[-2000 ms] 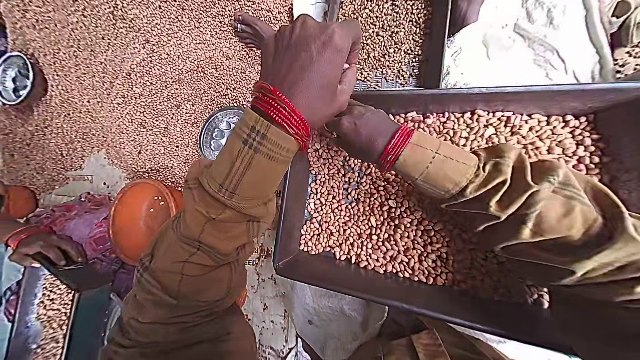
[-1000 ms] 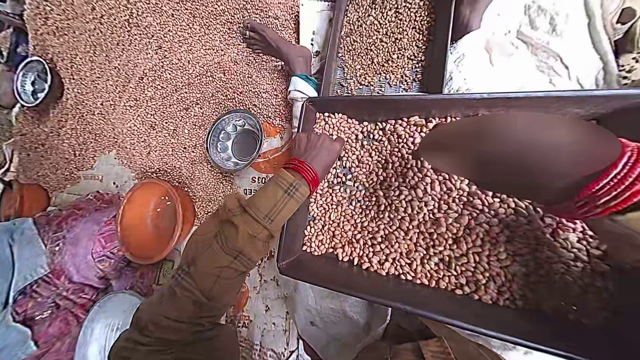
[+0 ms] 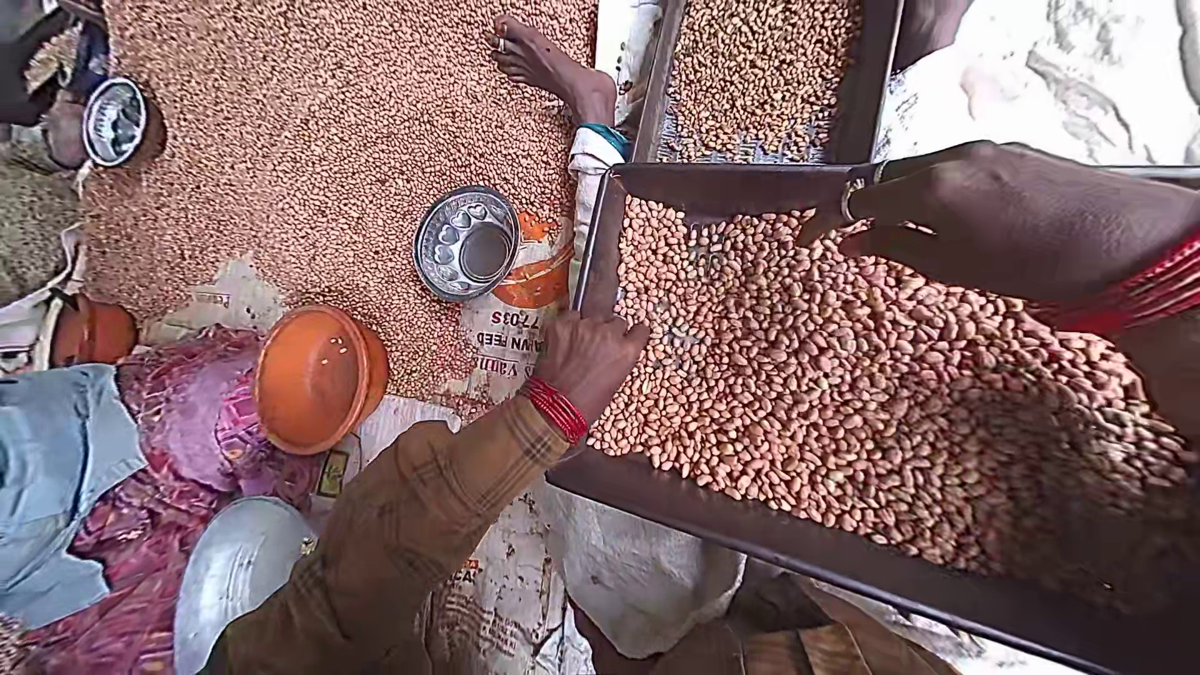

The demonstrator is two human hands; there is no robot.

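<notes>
A dark metal tray [image 3: 722,511] holds many shelled pinkish-brown peanuts [image 3: 797,375], deeper and shaded toward its right end. My left hand [image 3: 591,366], wearing red bangles, is closed over the tray's left rim. Over the far side of the tray is my right hand [image 3: 975,206], palm down, with a ring on one finger and red bangles at the wrist. Its fingertips are at the peanuts near the far rim; whether they pinch any is hidden. Wire mesh shows through thin spots in the layer near the left end.
Peanuts cover the ground [image 3: 309,131] at left. A steel bowl [image 3: 466,244], an orange bowl [image 3: 314,380] and a metal basin [image 3: 244,562] stand left of the tray. Another person's foot [image 3: 544,61] lies beyond, beside a second tray [image 3: 886,75] of smaller pieces. A further steel bowl [image 3: 115,122] is far left.
Two seconds ago both hands were close together at the tray's far left corner. My left hand has come down to the left rim; my right hand has moved right, along the far side.
</notes>
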